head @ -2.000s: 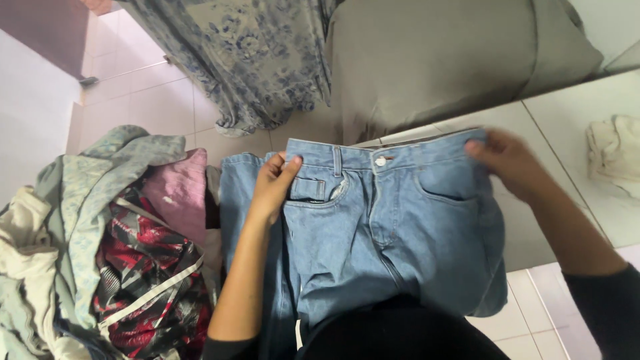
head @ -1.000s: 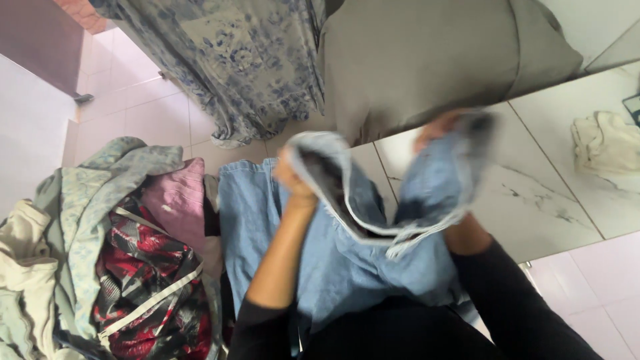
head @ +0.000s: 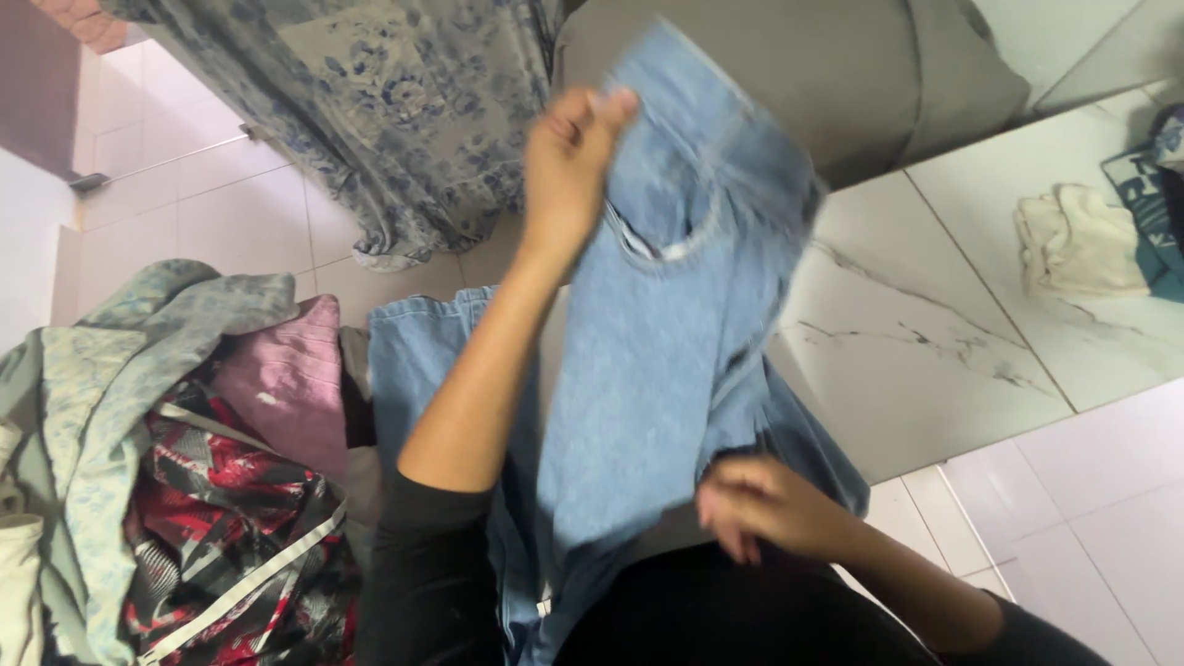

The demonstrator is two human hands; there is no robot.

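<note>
A pair of light-blue denim jeans (head: pixel 638 388) hangs from my left hand (head: pixel 573 157), whose thumb and fingers pinch it near the waistband. The jeans are doubled lengthwise, with a pocket opening showing below the waistband. My right hand (head: pixel 772 504) is lower, beside the crotch part of the denim, its fingers curled and blurred; whether it grips the cloth does not show. More blue denim (head: pixel 416 342) lies behind my left forearm, its hem end toward the floor.
A pile with a red and black patterned garment (head: pixel 231 499), a pink cloth (head: pixel 287 388) and a pale floral cloth (head: pixel 120 370) is at left. A folded cream cloth (head: pixel 1078 240) lies on the marbled tile surface (head: pixel 925 342) at right. A floral curtain (head: pixel 398 102) hangs beside a grey covered object (head: pixel 786 74).
The jeans were spread between both hands by the waistband, then brought together. Now my left hand holds them higher up, and my right hand has moved down toward my body.
</note>
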